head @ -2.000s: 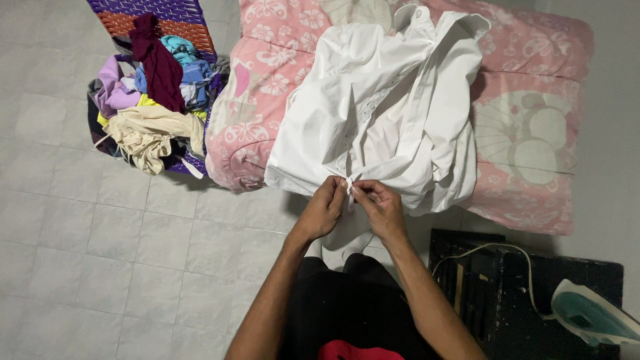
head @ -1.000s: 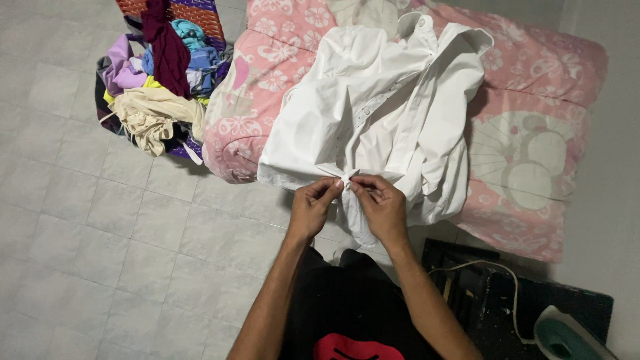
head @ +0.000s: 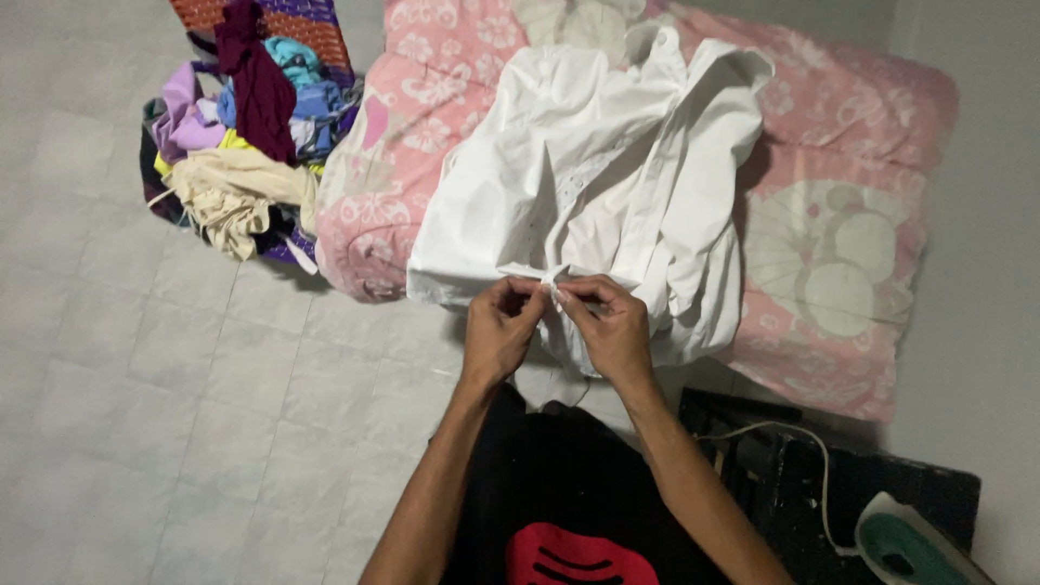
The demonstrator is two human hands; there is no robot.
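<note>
A white long-sleeved shirt point(head: 487, 219) lies rumpled on a pink flower-patterned padded cloth point(head: 845, 211). Its collar is at the far side, and its near edge hangs over the cloth's front. My left hand point(head: 505, 317) pinches the shirt's front edge between thumb and fingertips. Right beside it, my right hand point(head: 603, 313) pinches the same spot, so the fingertips of both hands almost meet. Small white fabric folds stick out between them; whether a button is there cannot be told.
At the left, a woven purple and orange chair point(head: 313, 24) carries heaped clothes point(head: 236, 179). A black box-like stand point(head: 877, 479) at the lower right holds a clothes iron point(head: 910, 540) with a pale cord point(head: 825, 455). A grey wall point(head: 991, 244) runs along the right.
Both hands stay at the shirt's front edge, with only small finger movements. The view has shifted slightly.
</note>
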